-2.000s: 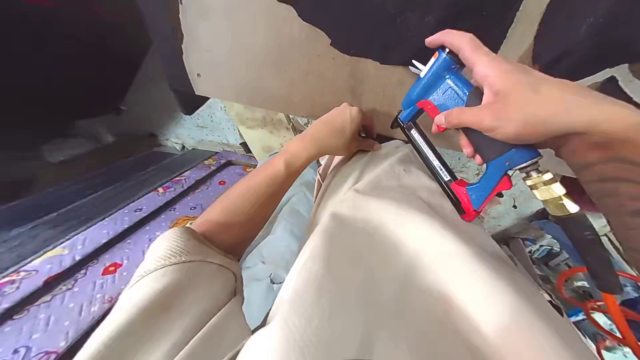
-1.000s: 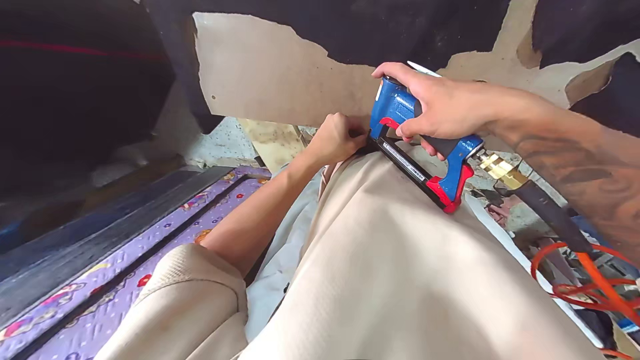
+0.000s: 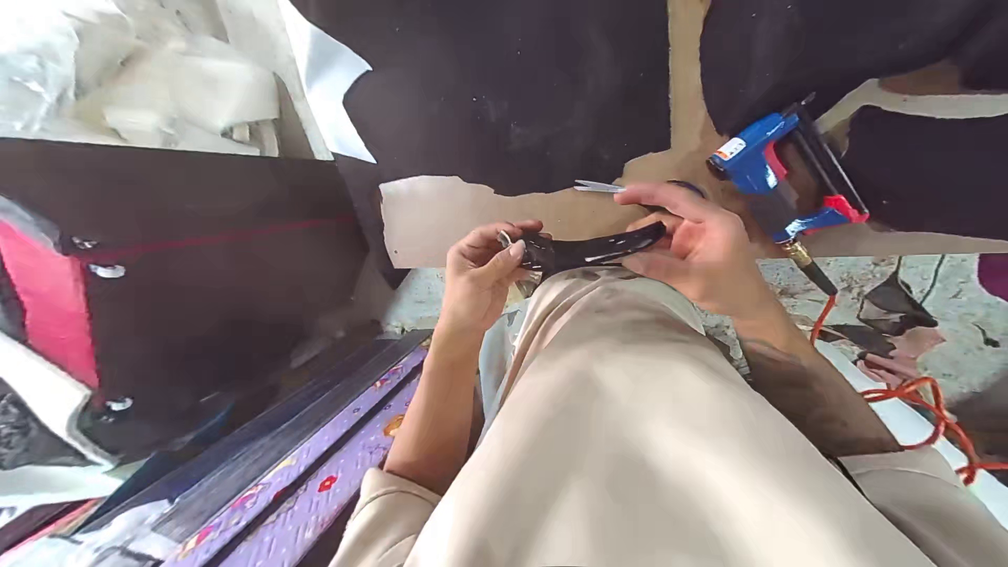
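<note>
My left hand (image 3: pixel 484 276) grips one end of a glossy black curved piece (image 3: pixel 602 246), whose material I cannot tell. The fingers of my right hand (image 3: pixel 701 244) are around its other end, a little blurred. Both hands are just beyond the beige cloth (image 3: pixel 630 394) that covers my body. Scissors (image 3: pixel 600 187) with metal blades show beside my right index finger, their handles partly hidden behind the hand. A blue and red pneumatic staple gun (image 3: pixel 768 161) lies on the work surface to the right of my right hand.
Dark sheet material (image 3: pixel 504 94) and a tan board (image 3: pixel 441 216) lie ahead. An orange air hose (image 3: pixel 937 417) runs from the staple gun's brass fitting down the right side. At left are a large dark panel (image 3: pixel 228 276), purple patterned strips (image 3: pixel 315 472) and heaped white scraps (image 3: pixel 189 87).
My right hand has let go of the staple gun, which now lies to its right, and has taken hold of the black piece. The view has shifted, showing more on the left.
</note>
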